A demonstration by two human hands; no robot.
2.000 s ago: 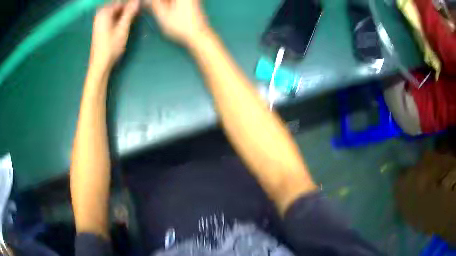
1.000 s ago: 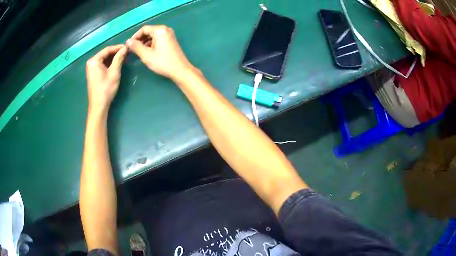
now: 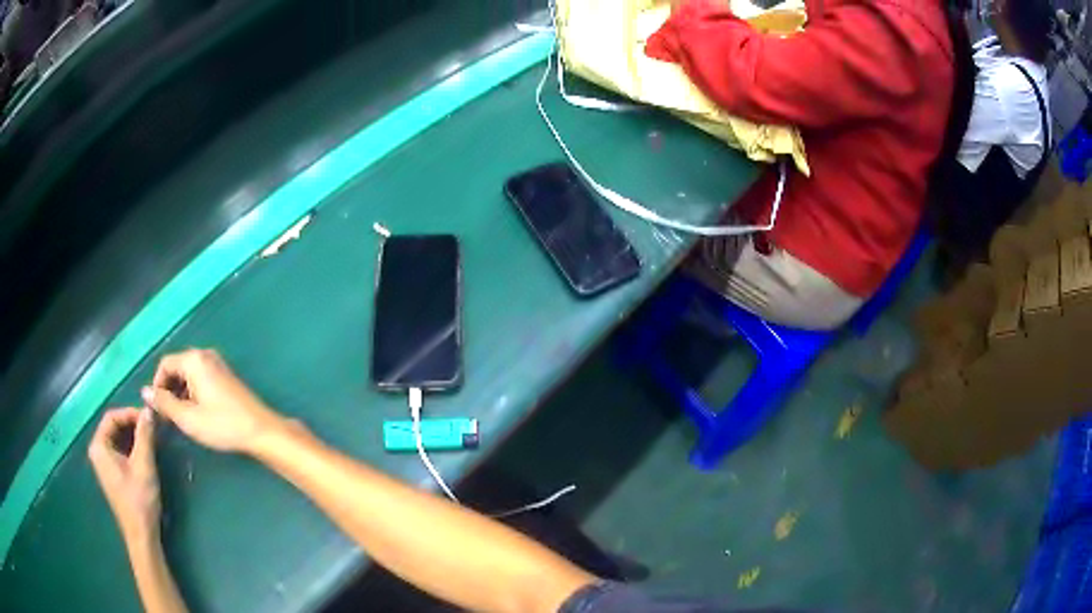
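My left hand (image 3: 127, 469) and my right hand (image 3: 206, 401) meet fingertip to fingertip over the dark green worktable (image 3: 287, 503) at the lower left. Whatever is pinched between the fingertips is too small or hidden to tell. A black smartphone (image 3: 417, 311) lies to the right of my hands with a white charging cable (image 3: 425, 449) plugged into its lower end. The cable crosses over a teal lighter-shaped item (image 3: 431, 435) lying just below the phone.
A second black smartphone (image 3: 575, 228) lies further right. A white cord (image 3: 611, 195) loops beside yellow wrapping (image 3: 647, 78). A person in red sits on a blue stool (image 3: 748, 371). Brown cartons (image 3: 1006, 347) stand at the right. A whitish scrap (image 3: 287, 236) lies near the green strip (image 3: 216, 278).
The view has swung to the right, so my hands now show lower left and more of the person in red is visible. My fingertips stay together. The phones and teal item lie as before.
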